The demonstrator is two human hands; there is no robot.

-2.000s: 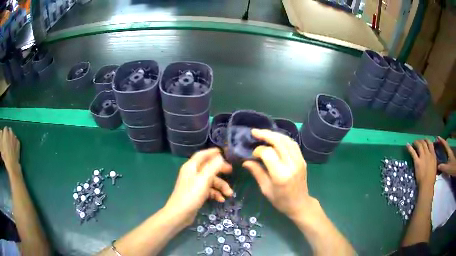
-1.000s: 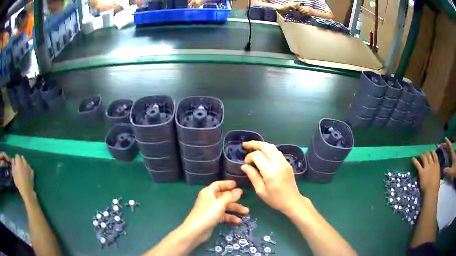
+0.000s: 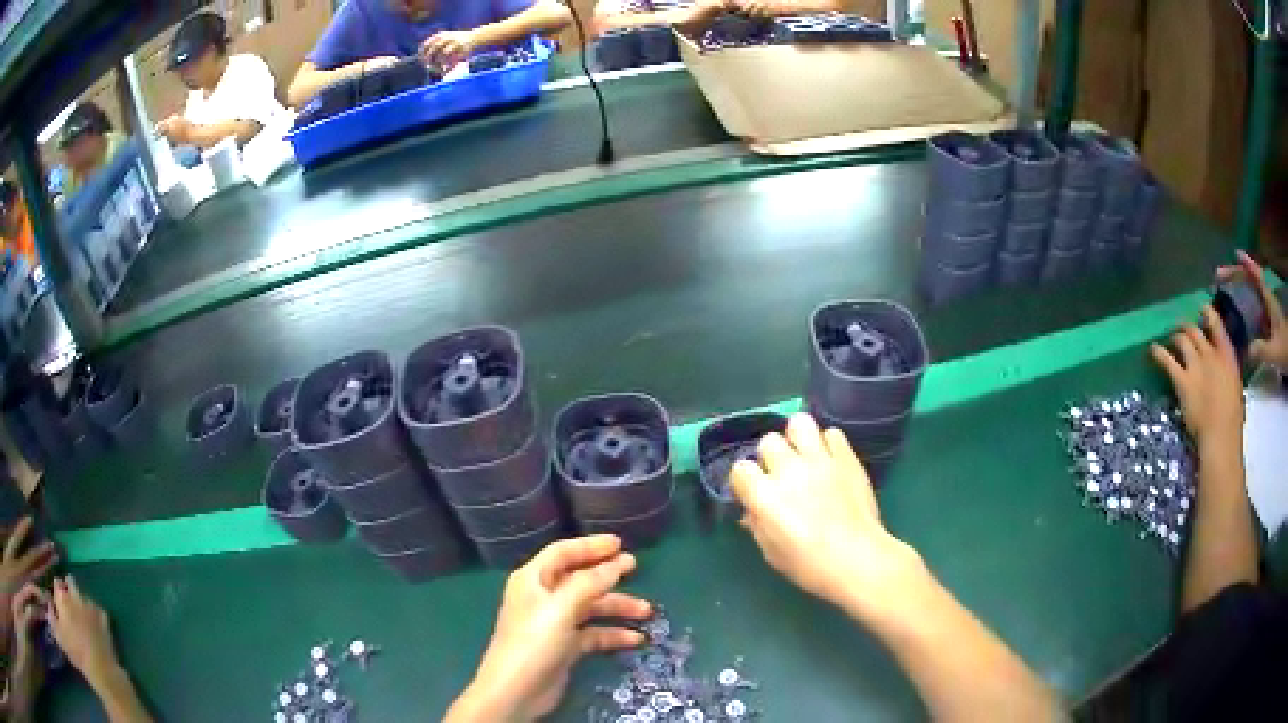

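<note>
My left hand [image 3: 551, 622] has its fingers apart, its fingertips at the upper left edge of a loose pile of small fittings [image 3: 675, 692]; no held part shows. My right hand [image 3: 826, 516] is at the right rim of a low dark grey housing [image 3: 728, 441]. Its fingers hide part of that housing, so a firm grip cannot be told. Left of it stands a short stack of housings [image 3: 615, 466], open side up with a central post. Two taller stacks [image 3: 466, 410] [image 3: 353, 424] lean beside it. Another stack [image 3: 869, 360] stands just behind my right hand.
Single housings [image 3: 215, 420] stand at the left. A second fitting pile [image 3: 318, 689] lies lower left, another [image 3: 1130, 459] at right beside another worker's hands [image 3: 1203, 381]. More hands [image 3: 85, 636] are at left. Stacks [image 3: 1045, 212] stand far right. A blue tray [image 3: 424, 110] and cardboard [image 3: 848, 92] lie across the line.
My right hand held a housing, set it on the short stack between the tall stacks and the low housing, and moved right to the low housing. My left hand stays by the pile. The view has tilted.
</note>
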